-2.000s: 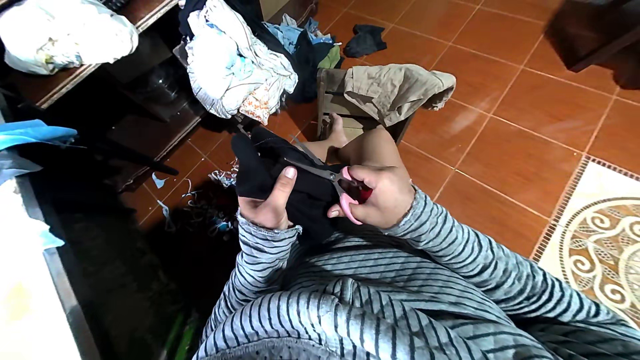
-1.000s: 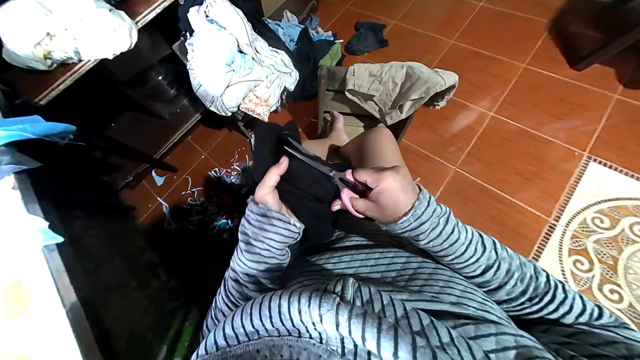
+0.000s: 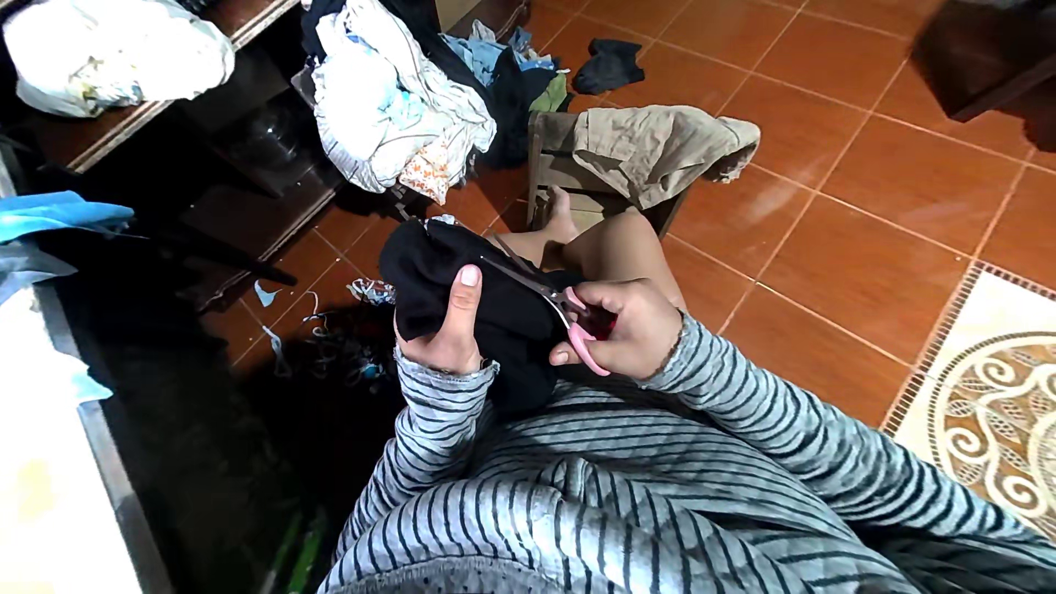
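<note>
Black fabric [image 3: 516,330] lies bunched over my lap. My left hand [image 3: 450,330] grips its left part, thumb on top and the other fingers hidden beneath. In my right hand [image 3: 631,326] is a pair of scissors with pink handles [image 3: 584,346]. Their metal blades are parted and point up and to the left over the cloth, near my left thumb. Whether cloth lies between the blades I cannot tell.
A wooden crate or stool [image 3: 554,157] with a beige cloth [image 3: 652,148] stands ahead beside my bare foot. White and patterned clothes [image 3: 396,107] are heaped at the upper left. Thread and fabric scraps [image 3: 276,346] litter the tiled floor. A bright tabletop [image 3: 49,462] borders the left.
The scissor blades, lying close together one second ago, are now parted. The black fabric has shifted and bunched differently around my left hand.
</note>
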